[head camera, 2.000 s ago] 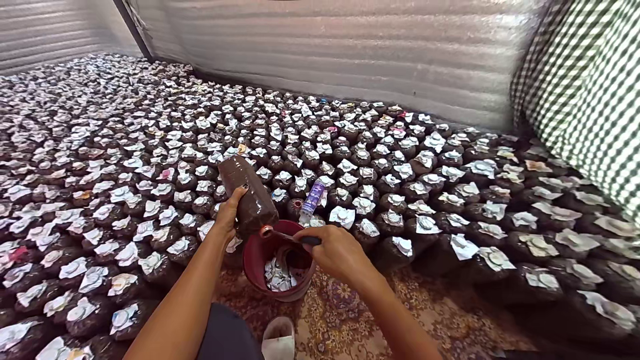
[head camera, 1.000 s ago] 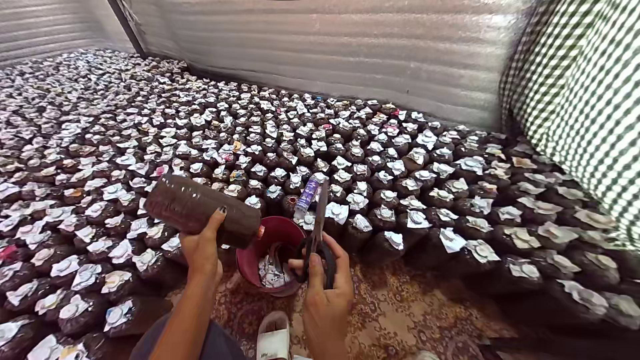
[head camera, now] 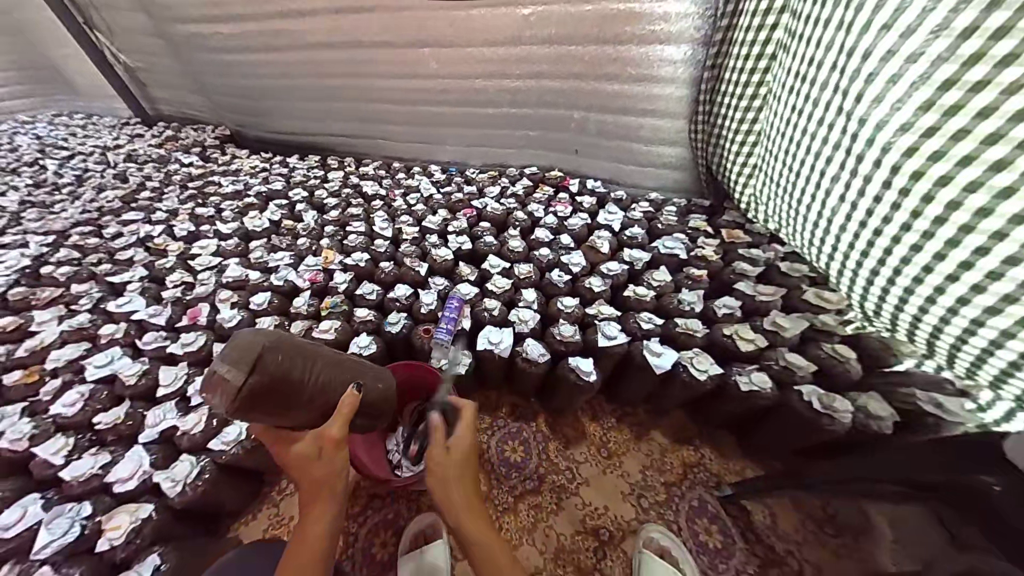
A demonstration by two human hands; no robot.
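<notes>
My left hand [head camera: 316,448] holds a brown filled plastic bag [head camera: 300,380], shaped like a cylinder and lying nearly level, its right end over a dark red bucket [head camera: 372,458]. In my right hand [head camera: 452,456] is a metal tool with dark handles, probably scissors [head camera: 450,392]; its blades point up and are blurred. Crumpled paper pieces [head camera: 400,452] lie inside the bucket. Just behind the bucket, a clear bottle with a purple label [head camera: 450,318] leans among the standing bags. The held bag's right end is partly hidden.
Rows of upright brown bags topped with paper [head camera: 496,340] surround the bucket on the left, behind and right. Patterned flooring [head camera: 592,480] lies in front, with white sandals [head camera: 424,548] on it. A silvery quilted wall [head camera: 448,88] stands behind, and a checkered cloth [head camera: 880,160] hangs at right.
The brown bag has gone from steeply tilted to nearly level in my left hand. My right hand has turned the tool from pointing left to pointing up.
</notes>
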